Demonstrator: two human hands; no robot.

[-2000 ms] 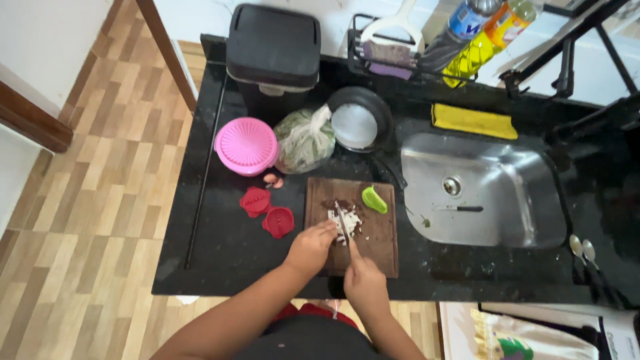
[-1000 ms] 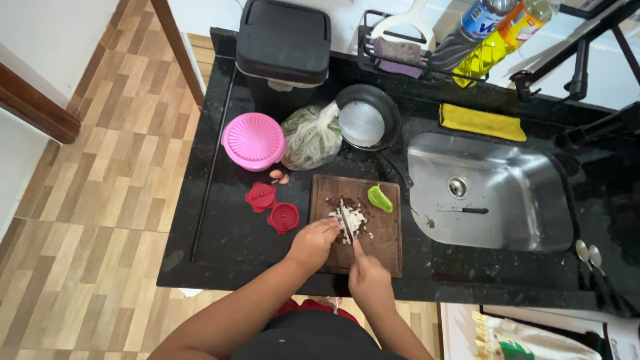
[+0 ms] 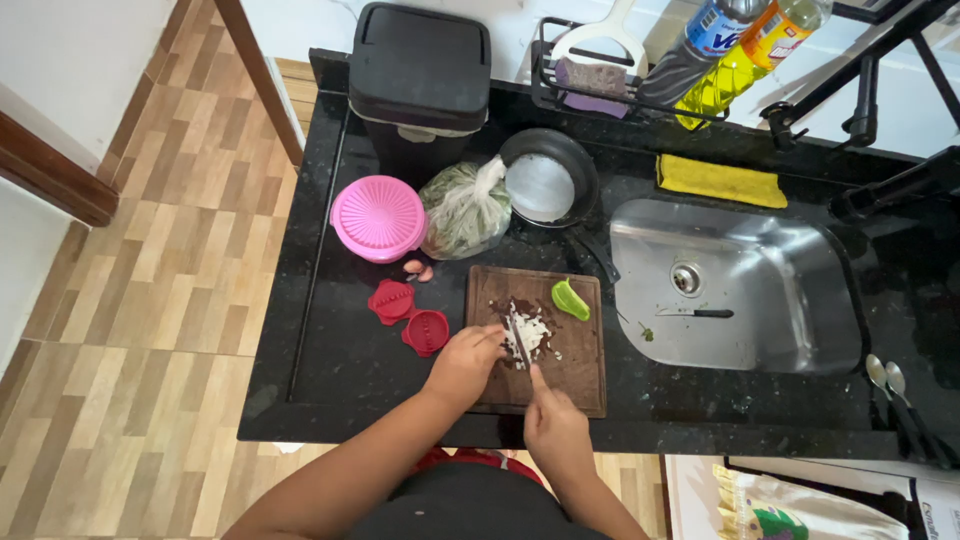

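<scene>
My right hand [image 3: 556, 420] grips a knife [image 3: 519, 336], its blade lying across a heap of chopped white pieces [image 3: 534, 332] on a dark wooden cutting board [image 3: 589, 382]. The index finger stretches along the knife toward the blade. Beside the heap, at its left, my left hand [image 3: 469, 361] rests with bent fingertips near the blade; whether it pinches a piece cannot be made out. A piece of green pepper [image 3: 570, 300] lies at the board's upper right. Left of the board are two red plastic molds [image 3: 427, 333] and some small pinkish cloves or bulbs [image 3: 418, 270].
Behind the board stand a pink lidded container [image 3: 379, 218], a tied plastic bag of greens [image 3: 466, 214], a black frying pan [image 3: 586, 176] and a black bin [image 3: 420, 67]. At right, a steel sink [image 3: 780, 322] holds a small knife [image 3: 711, 313]; two spoons [image 3: 896, 381] lie beyond it.
The knife blade has shifted slightly over the chopped pieces, and they look more spread out than two seconds ago. Both hands stay at the board.
</scene>
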